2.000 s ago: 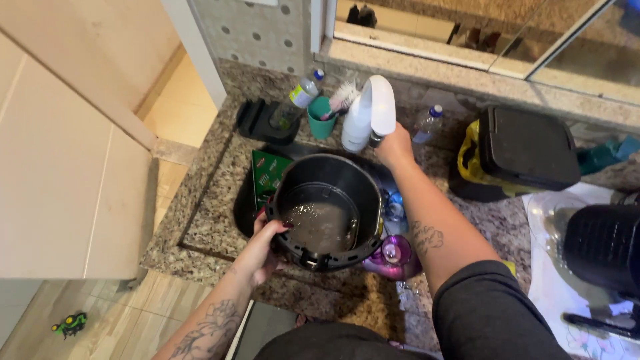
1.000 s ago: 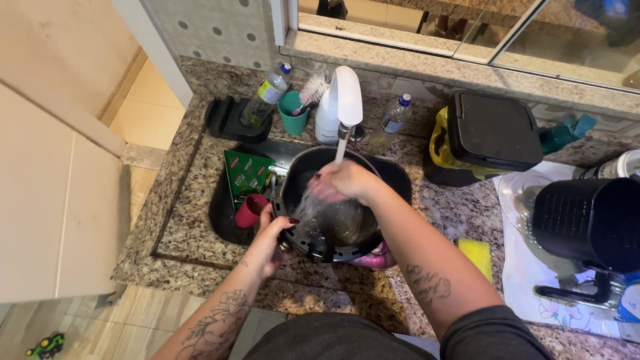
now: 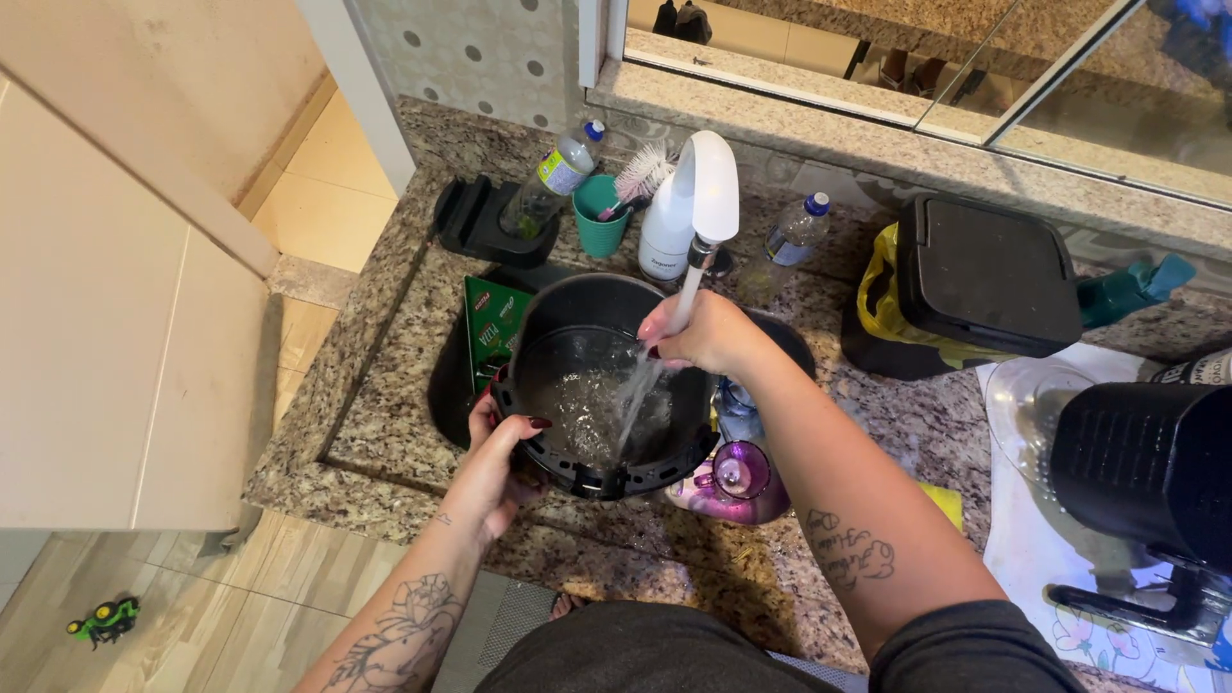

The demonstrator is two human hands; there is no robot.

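My left hand [image 3: 500, 452] grips the front left rim of a round black air fryer basket or pot [image 3: 602, 399], tilted over the sink [image 3: 450, 390]. Water runs from the white faucet [image 3: 714, 183] into it and pools inside. Under the stream, above the right rim, is my right hand [image 3: 698, 332], its fingers curled together; whether something small is in them I cannot tell. A green pizza-printed item [image 3: 494, 322] stands in the sink at the left. At the right of the black vessel are a purple glass mug [image 3: 739, 472] and a blue clear item [image 3: 739, 409].
Behind the sink stand a bottle in a black caddy [image 3: 553, 183], a teal cup [image 3: 600, 226] with a brush [image 3: 645, 173] and another bottle [image 3: 797, 231]. To the right are a lidded black bin [image 3: 991, 274], a yellow sponge [image 3: 945, 502] and a black basket [image 3: 1141, 472] on a cloth.
My right hand has moved from the faucet down into the stream, and water now runs. A red cup seen in the sink one second ago is hidden or barely visible behind my left hand.
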